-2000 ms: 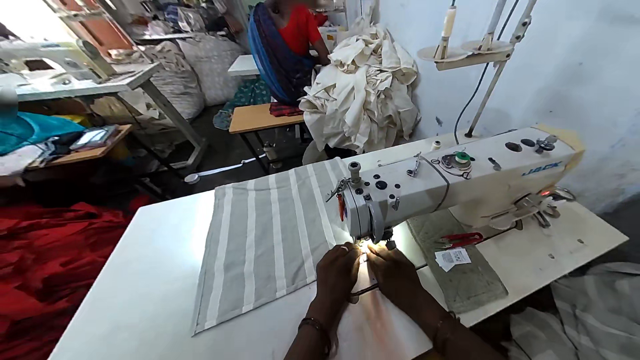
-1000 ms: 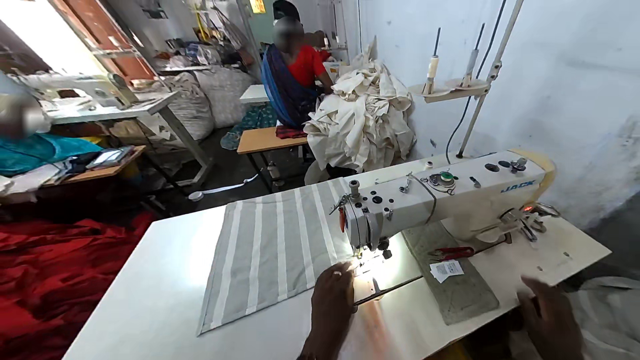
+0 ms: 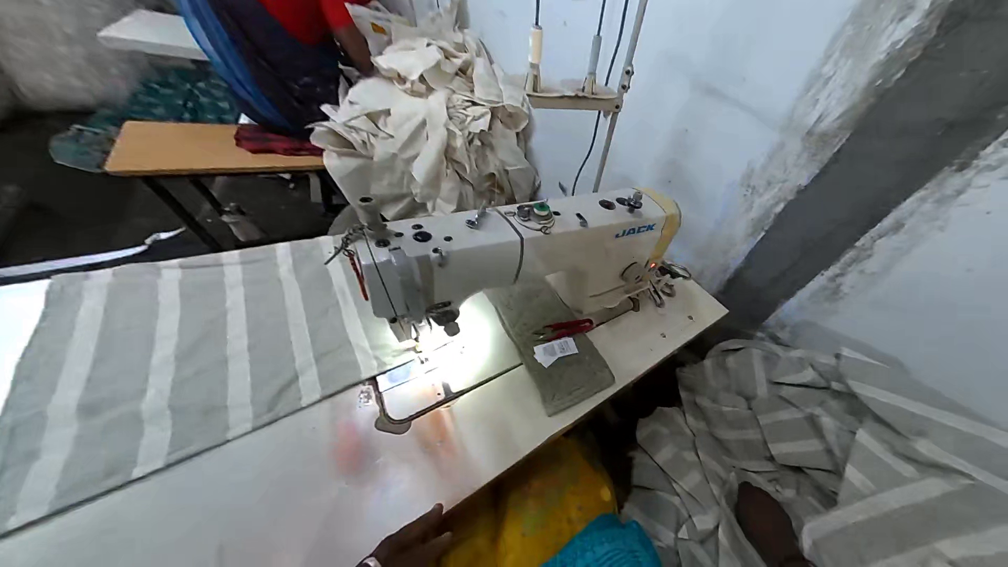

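Observation:
A white Jack sewing machine stands on the white table, its lamp lighting the needle area. Grey-and-white striped fabric lies flat to the left of the needle. My left hand is at the table's front edge with its fingers apart and nothing in it. My right hand rests on a heap of striped fabric at the lower right; its fingers are too dark and blurred to tell whether they grip the cloth. Red-handled thread snips and small white labels lie on a folded grey cloth beside the needle.
Behind the machine are a pile of cream fabric and a thread stand against the wall. A person in red and blue is at the back left near a wooden-topped bench. Metal parts lie at the table's right end.
My right hand has left the needle area and moved right to the striped heap. My left hand has come away from the needle to the front edge. The view has swung right.

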